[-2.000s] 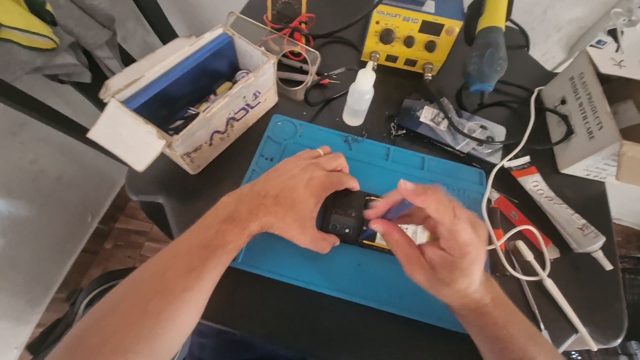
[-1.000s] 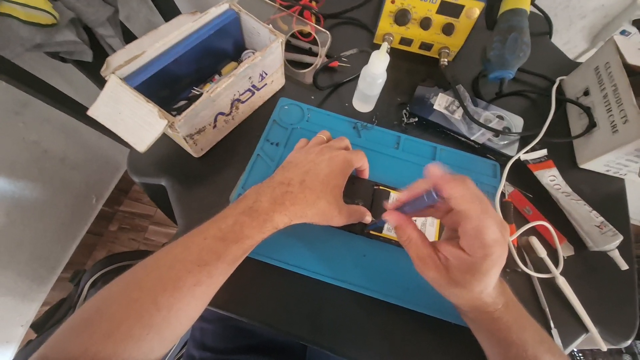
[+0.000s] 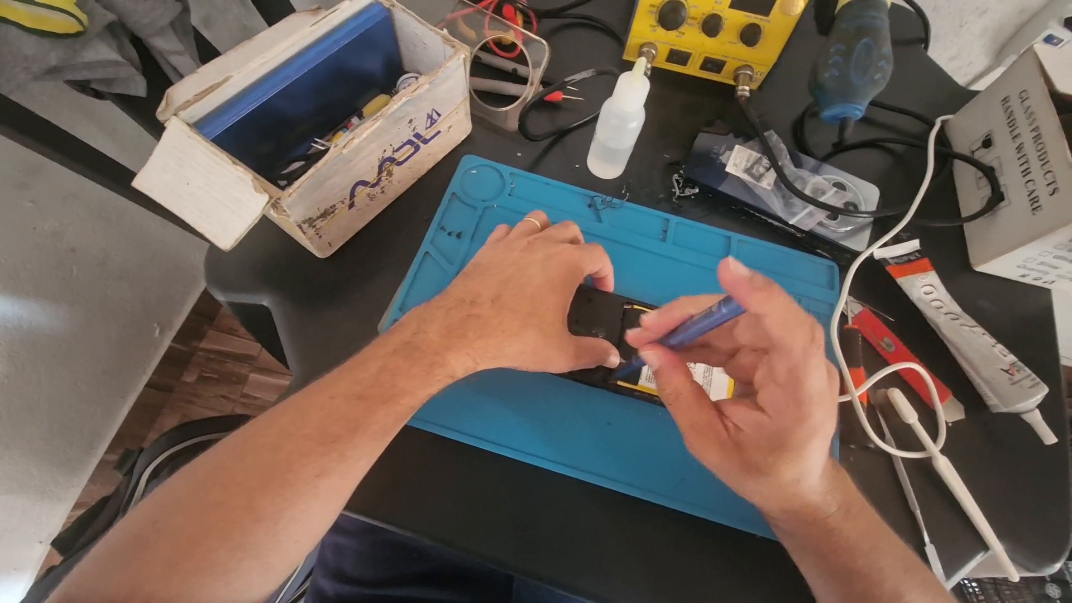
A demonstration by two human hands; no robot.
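Note:
An opened smartphone (image 3: 596, 313) lies on a blue silicone repair mat (image 3: 536, 419), its battery (image 3: 710, 381) showing at the right part. My left hand (image 3: 519, 301) grips the phone's left end between fingers and thumb; a ring is on one finger. In my right hand (image 3: 745, 377) is a slim blue tool (image 3: 691, 325), possibly a screwdriver, held slantwise between thumb and fingers. Its lower end meets the phone near my left thumb, at the battery's left edge; the exact tip is hard to make out. My right hand covers part of the phone.
Behind the mat stand a plastic dropper bottle (image 3: 618, 126) and a yellow soldering station (image 3: 716, 38). An open cardboard box (image 3: 394, 167) is at the left. To the right lie a phone back cover (image 3: 783, 188), a glue tube (image 3: 967, 335), a red cutter (image 3: 900, 352) and a white cable (image 3: 847, 293).
Both hands remain at the phone. The blue tool, blurred before, shows more clearly now, and its lower end has shifted slightly toward my left thumb. The view has moved closer.

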